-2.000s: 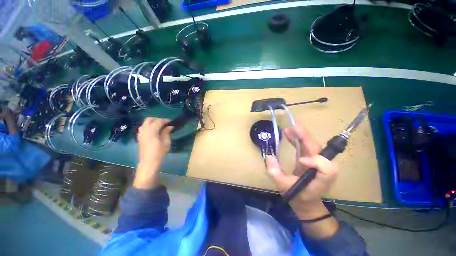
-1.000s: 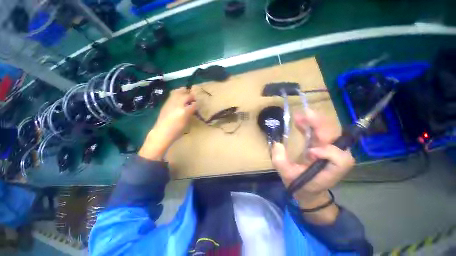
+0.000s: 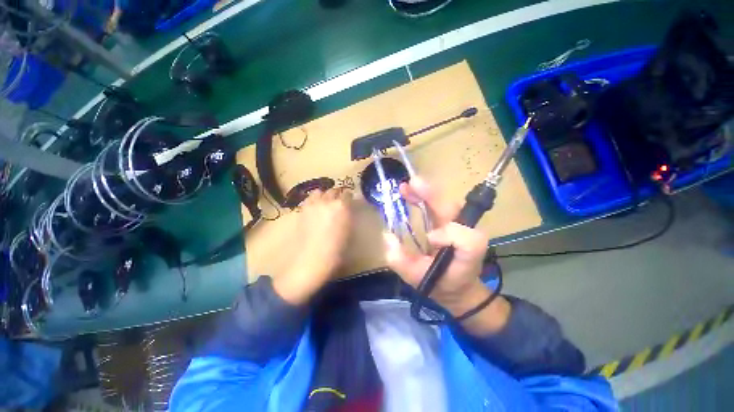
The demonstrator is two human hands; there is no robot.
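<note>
My right hand (image 3: 447,249) holds the black soldering iron (image 3: 480,197), its metal tip pointing up and right, and also grips the clear headband frame (image 3: 412,165). An open round ear cup (image 3: 385,183) with a shiny centre lies at the frame's near side. The second ear cup (image 3: 378,143), a black oval block, lies above it with the boom microphone (image 3: 441,123) reaching right. My left hand (image 3: 318,241) is blurred beside a dark oval part (image 3: 310,191); its fingertips are unclear. A curved black headband pad (image 3: 265,157) lies at the board's left.
The tan board (image 3: 511,193) lies on the green bench. A blue plastic tray (image 3: 563,197) at right holds dark items and a unit with a red light. Waiting headsets (image 3: 153,181) with clear hoops stand at left. The iron's black cord (image 3: 595,248) runs right.
My left hand has moved from the board's left to near the open ear cup. The black headband pad and dark oval parts now lie on the board's left. The view has shifted right.
</note>
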